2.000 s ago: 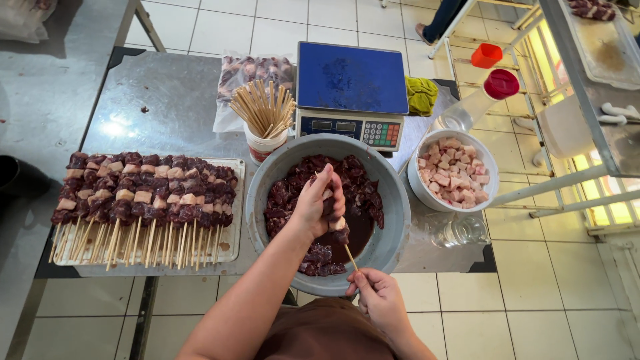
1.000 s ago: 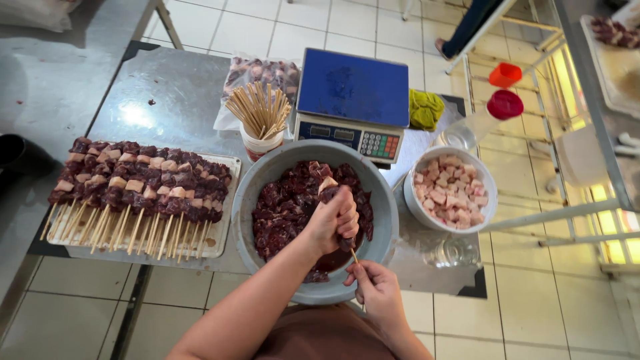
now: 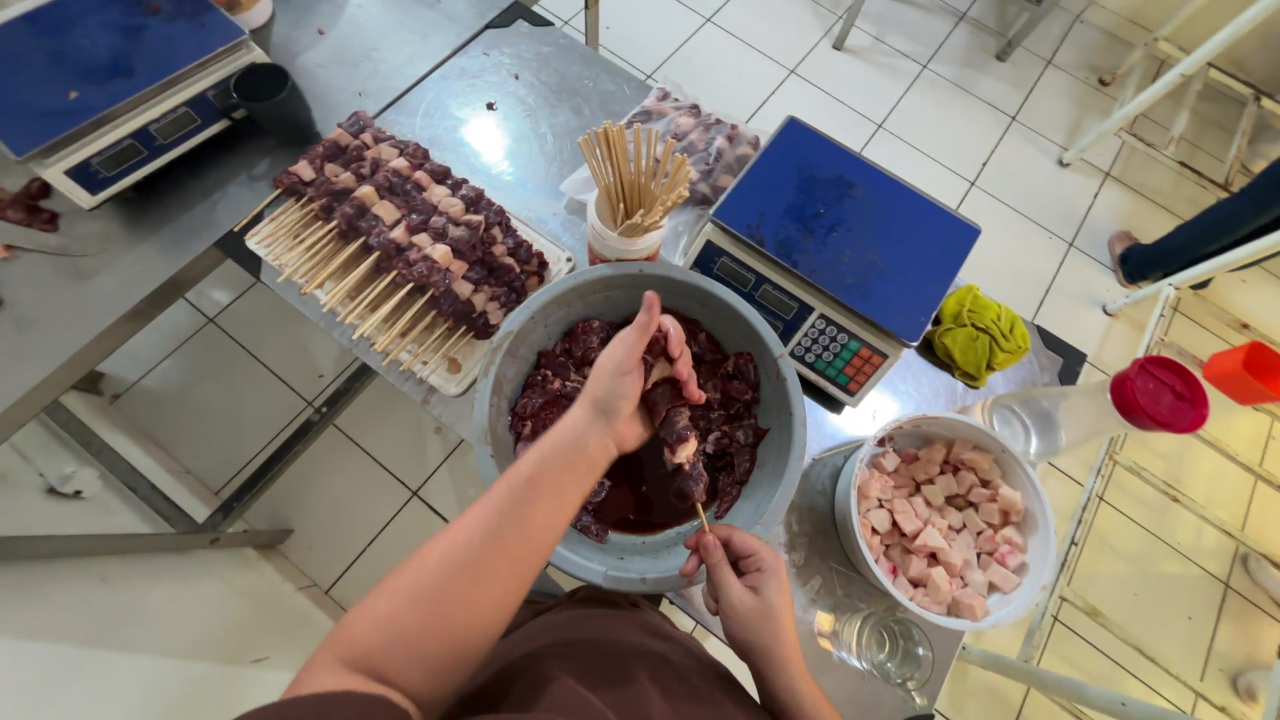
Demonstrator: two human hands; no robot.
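Observation:
Over a grey basin of dark red meat pieces, a wooden skewer loaded with dark meat and pale cubes slants down toward me. My left hand lies along the upper part of the meat, its thumb up and its fingers curved around the far side. The bare lower end of the skewer is pinched between the thumb and fingers of my right hand, at the basin's near rim. Pale fat cubes fill a white tub to the right. Many loaded skewers lie on a white tray at the left.
Wooden sticks stand in a jar behind the basin, beside a bag of meat. A blue-topped scale, a yellow-green cloth, a red-lidded container and a glass mug surround the work area. A person's leg shows at far right.
My left hand has gone from a closed grip around the meat to a looser one with the thumb raised, showing more of the loaded skewer. The view has swung to the left.

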